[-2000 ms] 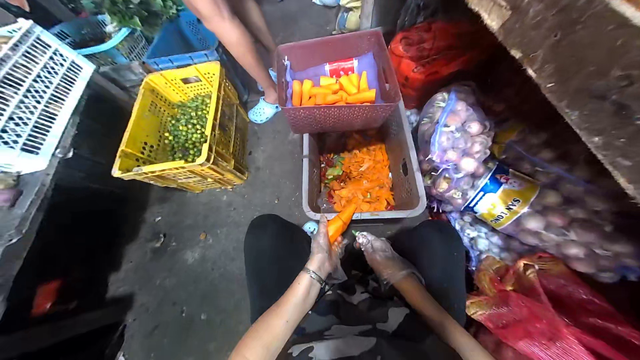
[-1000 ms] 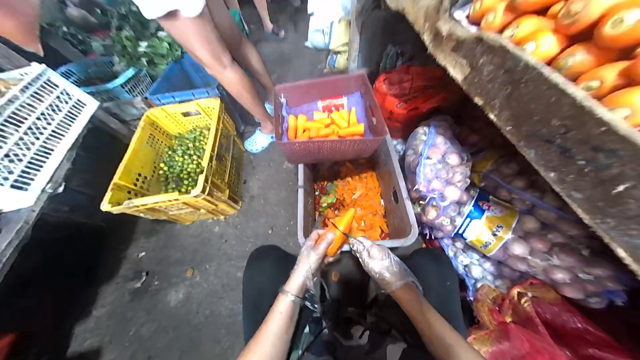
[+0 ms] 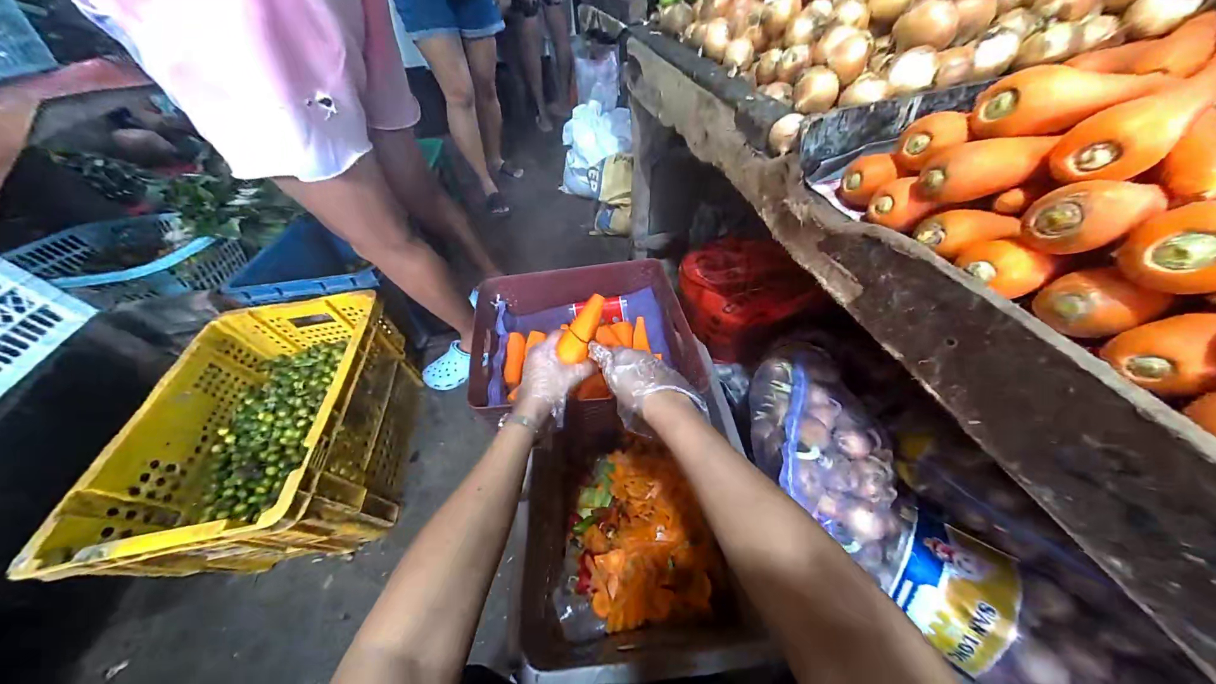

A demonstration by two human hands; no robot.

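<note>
A peeled carrot is in my left hand, which wears a clear plastic glove, above the maroon crate. My right hand, gloved too, is close against the carrot's right side; whether it holds a small tool or part of the carrot cannot be told. Peeled carrots lie on purple cloth in the maroon crate, beneath and around my hands. Nearer me, between my forearms, a deep brown crate holds orange carrot peelings with some green and red scraps.
A yellow crate of small green citrus fruits stands left, with a blue crate behind it. Another person leans in beside it. At right, a wooden stall edge bears carrots and onions, above mesh sacks of onions.
Both my hands have moved forward with the carrot, from over the near edge of the peelings crate to over the maroon crate. The view has tilted up, showing more of the stall.
</note>
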